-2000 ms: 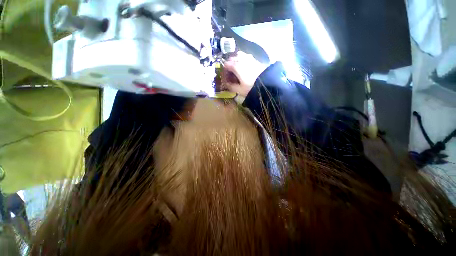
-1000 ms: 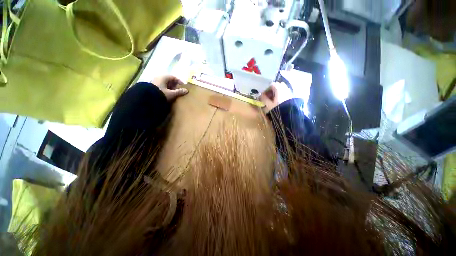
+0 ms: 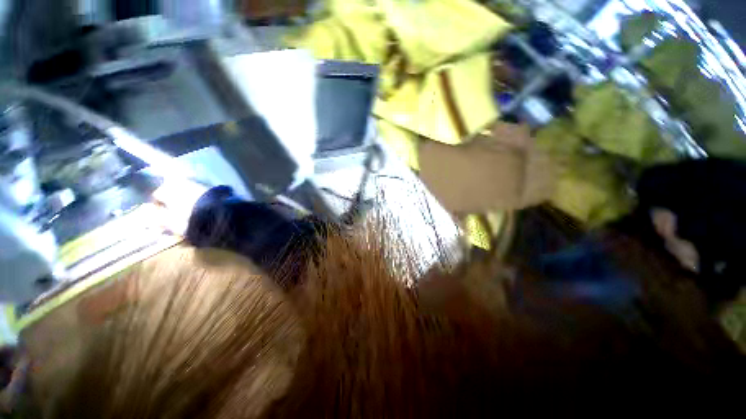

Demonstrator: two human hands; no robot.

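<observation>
A tan panel (image 3: pixel 176 303) lies at the lower left, partly covered by my hair. A pale strip with a yellow edge (image 3: pixel 98 266) runs slantwise along its top. My right hand (image 3: pixel 173 204), washed out by glare and blurred, is at the strip's right end, in front of my dark sleeve; its fingers cannot be made out. My left hand (image 3: pixel 8 367) shows only as a small dark blur cut off by the left edge. The sewing machine is not clearly visible.
A lit lamp bar (image 3: pixel 147 154) hangs above my right hand. A grey-framed dark panel (image 3: pixel 345 110) stands beyond. Yellow pieces (image 3: pixel 446 94) are piled over a brown box (image 3: pixel 474 173). A person in dark clothing (image 3: pixel 695 192) is at the right.
The view has swung right, so the tan panel and my hands now lie at the far left. The yellow pile and the other person have come into view.
</observation>
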